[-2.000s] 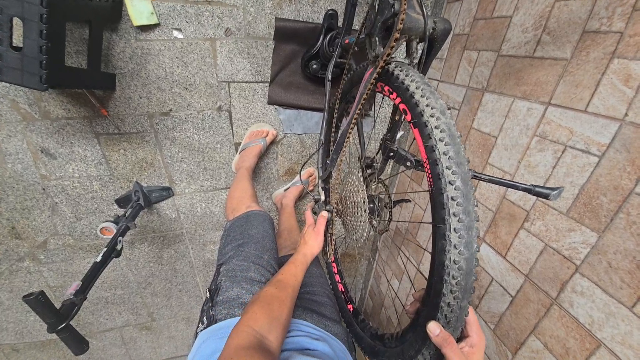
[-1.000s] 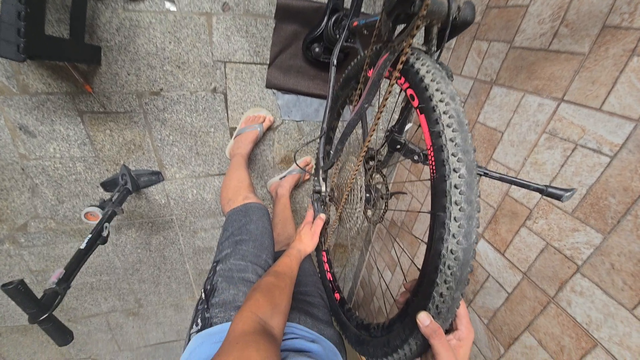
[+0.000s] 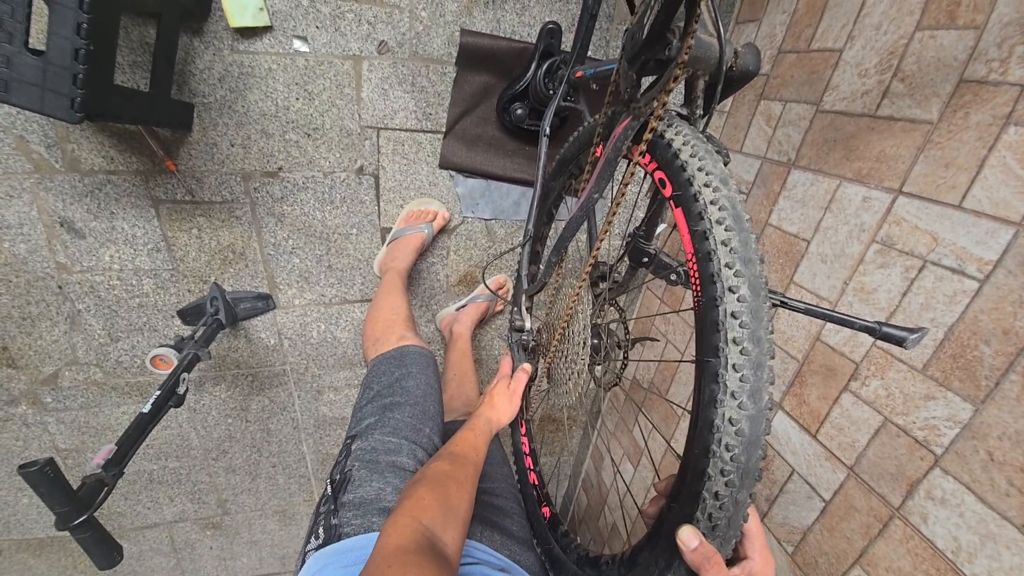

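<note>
A mountain bike's rear wheel, with a knobby tyre [image 3: 740, 312] and red lettering on its rim, stands upright in the black bicycle frame [image 3: 548, 152]. My left hand [image 3: 506, 392] grips the frame's rear end near the axle, beside the cassette [image 3: 566, 344]; some fingertips are hidden. Low on the wheel, my right hand [image 3: 724, 544] clasps the tyre, thumb on the near side and fingers partly seen through the spokes. The rusty-looking chain [image 3: 620, 200] runs up from the cassette. A disc brake rotor [image 3: 612, 344] shows behind the cassette.
A black floor pump [image 3: 160, 400] lies on the grey paving at left. A black plastic step stool [image 3: 140, 104] and a screwdriver [image 3: 160, 152] are at upper left. A dark cloth [image 3: 480, 112] lies under the crank area. The kickstand [image 3: 848, 316] juts right.
</note>
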